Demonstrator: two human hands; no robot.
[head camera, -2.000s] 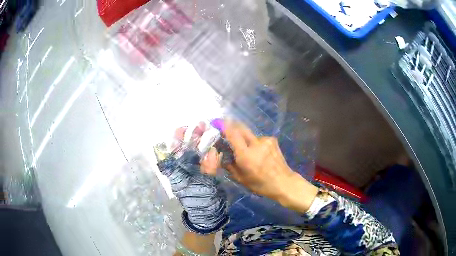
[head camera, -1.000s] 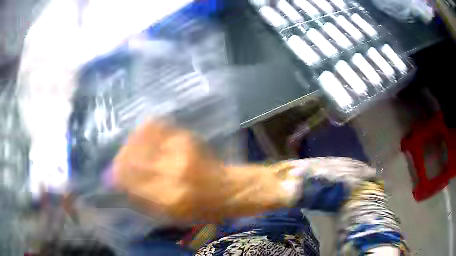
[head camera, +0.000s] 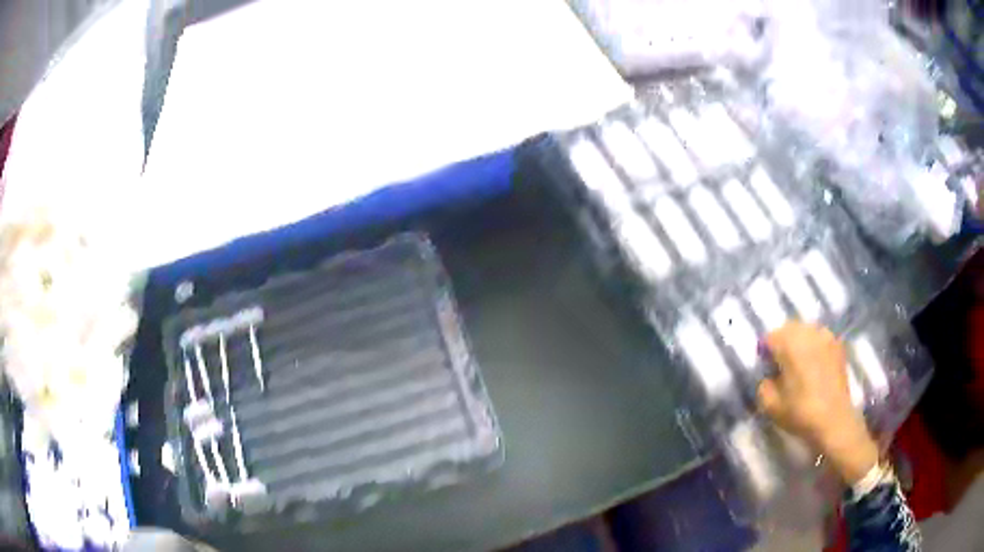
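Observation:
My right hand (head camera: 804, 383) is at the right, over the front part of a clear pocket tray (head camera: 682, 289) with rows of white bodies (head camera: 704, 354). Its fingers point down among the pockets, with a bit of purple at the thumb side. Blur hides whether it grips a body. A grooved tray (head camera: 356, 377) lies on the black bench at the left. Several thin T-shaped parts (head camera: 224, 372) lie at its left end. My left hand is not recognisable in view; a small greyish shape at the bottom left edge is unclear.
A large white sheet (head camera: 367, 97) lies behind the grooved tray, over a blue edge (head camera: 432, 194). A blue bin (head camera: 124, 474) with white pieces and a bag of cream pieces (head camera: 59, 313) are at far left. Crinkled clear film (head camera: 852, 119) is at back right.
The view has swung toward the bench and trays. My right hand has gone from beside my gloved left hand above the lap to the pocket tray. My left hand has left the view.

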